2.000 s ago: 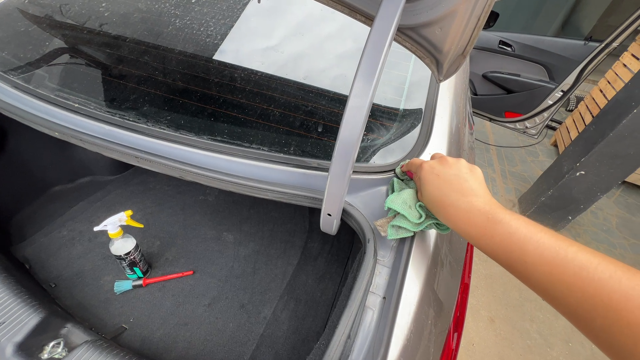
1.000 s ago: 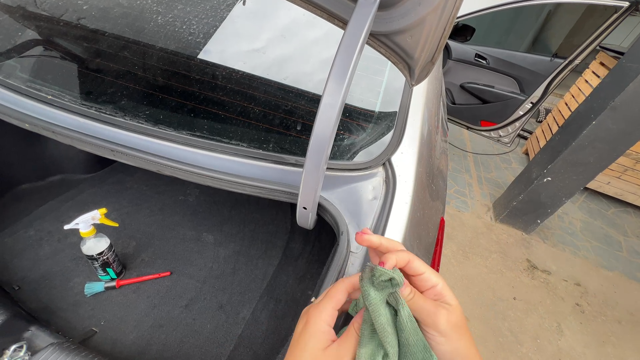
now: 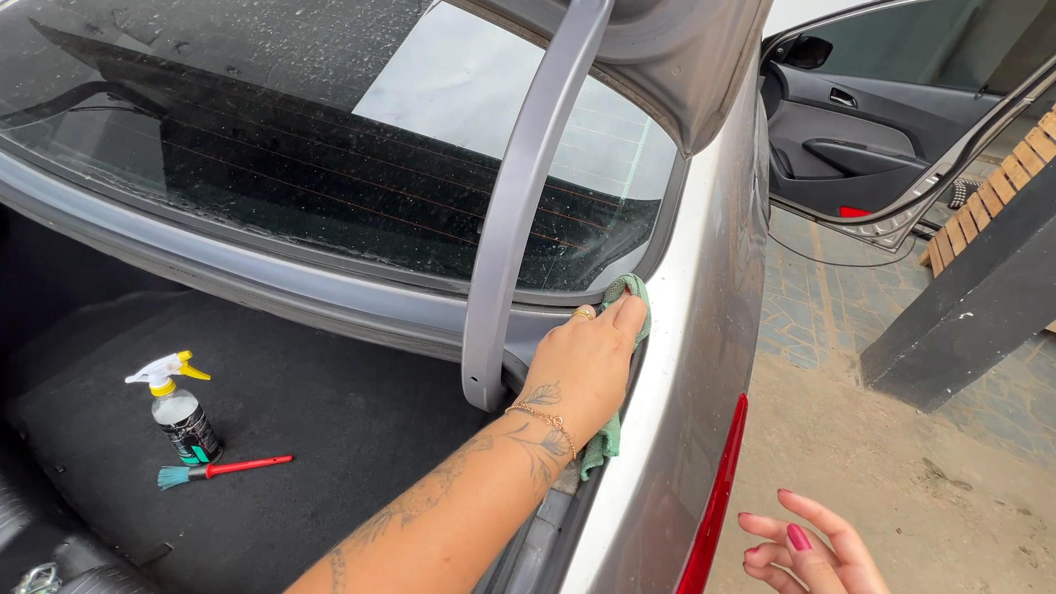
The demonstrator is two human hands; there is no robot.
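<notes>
My left hand (image 3: 582, 359) presses a green cloth (image 3: 606, 441) against the car body at the lower right corner of the rear window (image 3: 396, 165), just right of the trunk lid's hinge arm (image 3: 511, 214). Part of the cloth hangs below the wrist. At the lower right, my right hand (image 3: 813, 549) is empty, its fingers apart and slightly bent, beside the red tail light (image 3: 718, 503). On the black trunk floor (image 3: 346, 404) a spray bottle (image 3: 187, 425) with a white and yellow trigger head stands upright. A detailing brush (image 3: 223, 469) with blue bristles and a red handle lies by its base.
The raised trunk lid (image 3: 685, 66) is overhead. An open car door (image 3: 858, 132) stands at the upper right. Beyond the car's side are a dark post (image 3: 973, 289), wooden slats (image 3: 1002, 186) and a cable on the paving (image 3: 850, 262).
Two seconds ago my right hand held the cloth on the body; then both hands held it near the trunk corner. Now the left alone has it at the window corner, and the right has let go.
</notes>
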